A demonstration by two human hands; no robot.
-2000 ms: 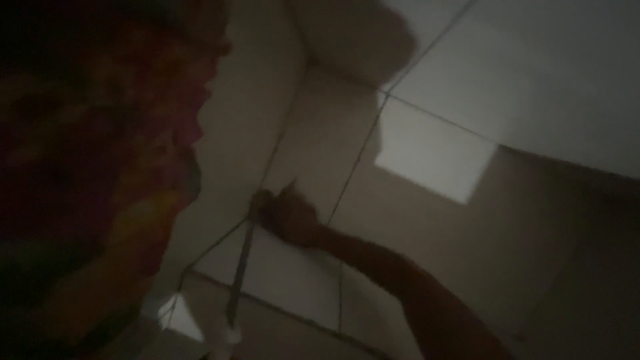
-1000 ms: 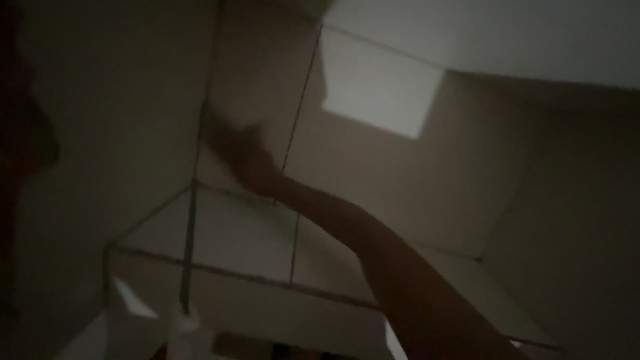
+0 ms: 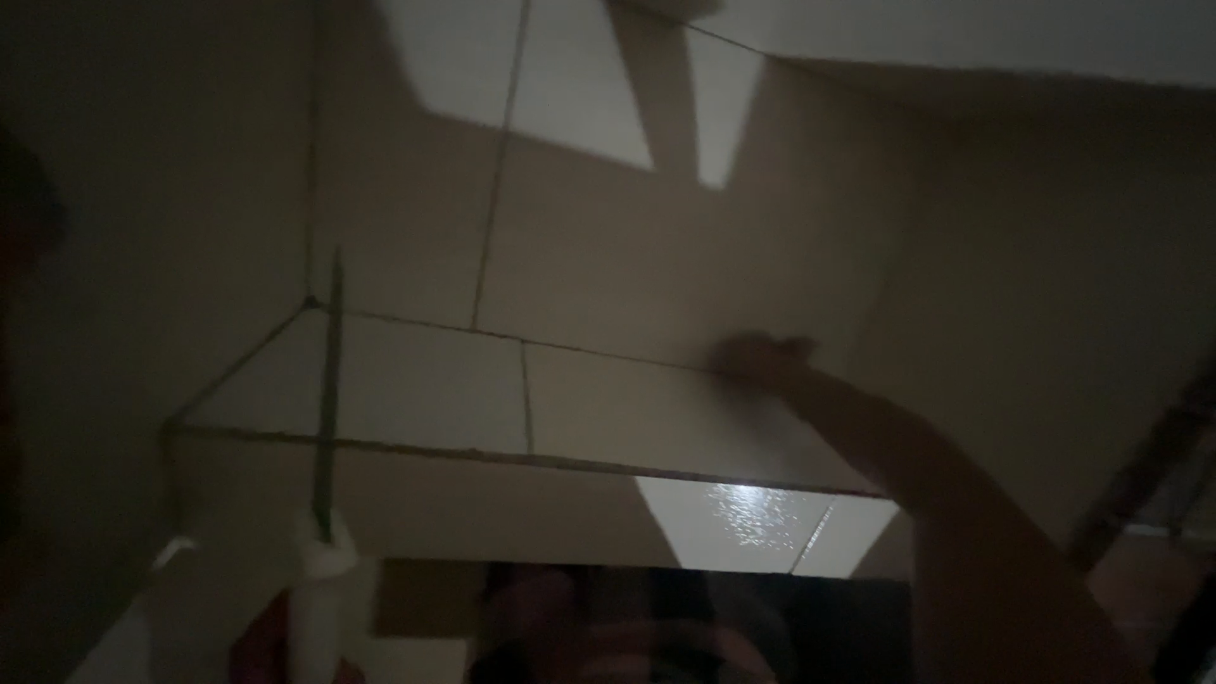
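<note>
The view is dark and blurred. My right hand [image 3: 760, 361] reaches in from the lower right, at or close to a dark joint line between pale tiles [image 3: 617, 247]. Its fingers are smeared by motion, so I cannot tell whether they touch the tile or hold anything small. Well to the left, a thin dark rod [image 3: 329, 389] with a pointed upper end rises from a white cylindrical object [image 3: 318, 598] at the bottom. My left hand is not in view.
Dark joints meet at a corner [image 3: 311, 302] on the left. A tiled ledge [image 3: 418, 475] runs below, with a bright glare patch [image 3: 755, 513]. Under it lies a dark, reflective-looking area [image 3: 845, 617]. A dark diagonal bar [image 3: 1140, 465] stands at the right.
My right hand has moved right, away from the tiled corner and along the joint. The view has shifted, and the colourful cloth seen earlier at the left has largely left it.
</note>
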